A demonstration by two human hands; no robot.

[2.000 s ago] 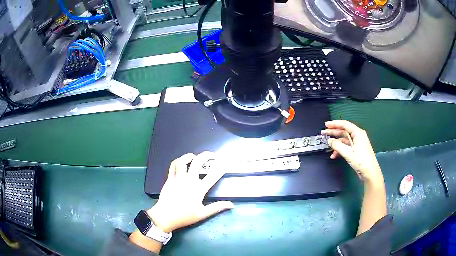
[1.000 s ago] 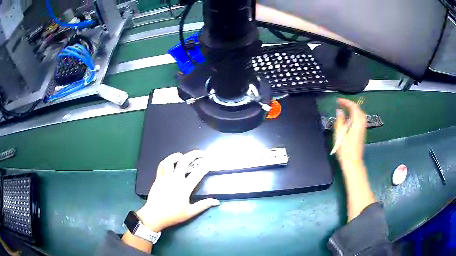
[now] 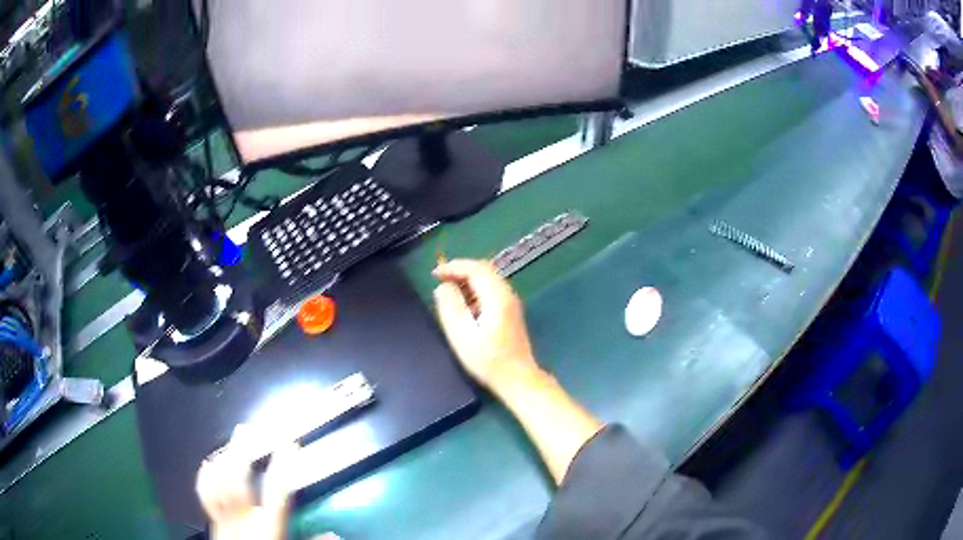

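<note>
A plain silver holding bar [image 3: 343,397] lies on the black mat [image 3: 407,353] under the bright light. My left hand [image 3: 245,483], blurred and cut by the bottom edge, holds its near left end. A narrow strip fixture [image 3: 544,243] with a row of round parts lies on the green bench, off the mat's far right side. My right hand [image 3: 486,322] is at the near end of this strip, above the mat's right edge, fingers bent. A thin yellow-orange tip shows just beyond its fingertips; whether the fingers hold it cannot be told.
The microscope [image 3: 195,316] stands at left, with an orange-red pot [image 3: 317,314] beside it. A keyboard [image 3: 333,232] and monitor [image 3: 422,63] are behind. A whitish oval lid [image 3: 643,311] and a dark spiral-looking rod [image 3: 752,246] lie at right. A blue stool [image 3: 892,338] stands beyond the bench edge.
The view has turned right. The strip fixture went from my right hand over the mat to the bench beyond its right side. My left hand stays at the bar. The monitor's enlarged part is gone.
</note>
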